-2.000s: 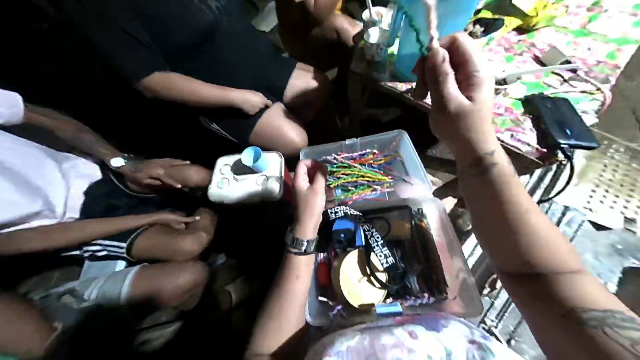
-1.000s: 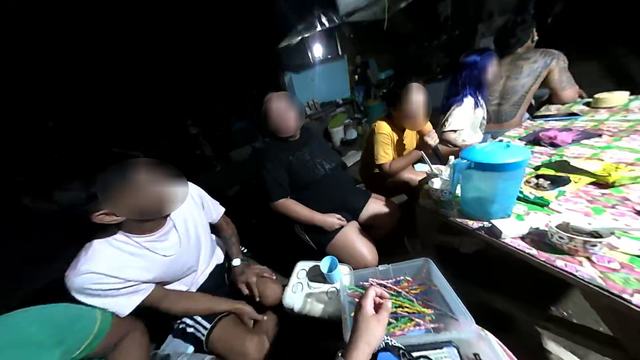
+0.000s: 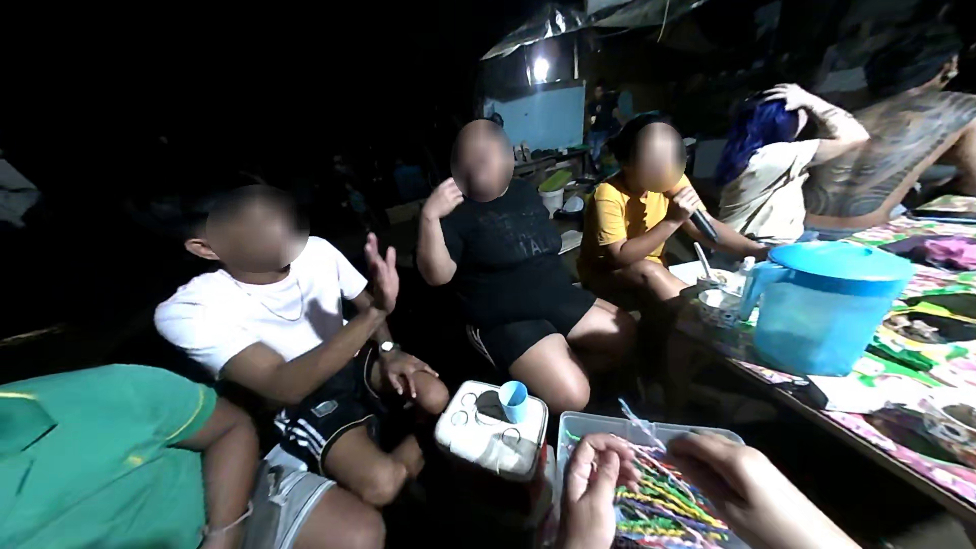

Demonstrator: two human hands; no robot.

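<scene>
Low in the view, my left hand (image 3: pixel 598 484) is over the left part of a clear plastic box (image 3: pixel 568 427), its fingers curled near a thin pale strand. My right hand (image 3: pixel 720 465) is over the box's right side, fingers bent inward. Between the two hands a pale, bluish twisted cord (image 3: pixel 640 422) stands up at a slant; which hand grips it cannot be told for certain. Many colourful twisted cords (image 3: pixel 663 496), yellow, green, red and blue, lie in the box beneath both hands.
Left of the box stands a white-lidded cooler (image 3: pixel 488 446) with a blue cup (image 3: pixel 514 402). A blue lidded pitcher (image 3: pixel 827 313) and bowls stand on the table with a floral cloth (image 3: pixel 854 427) at right. Several people sit around; one in yellow holds a microphone (image 3: pixel 703 226).
My right hand, raised at upper right two seconds ago and out of view one second ago, is now over the box near my left. The view has tilted up. The person in white has raised a hand.
</scene>
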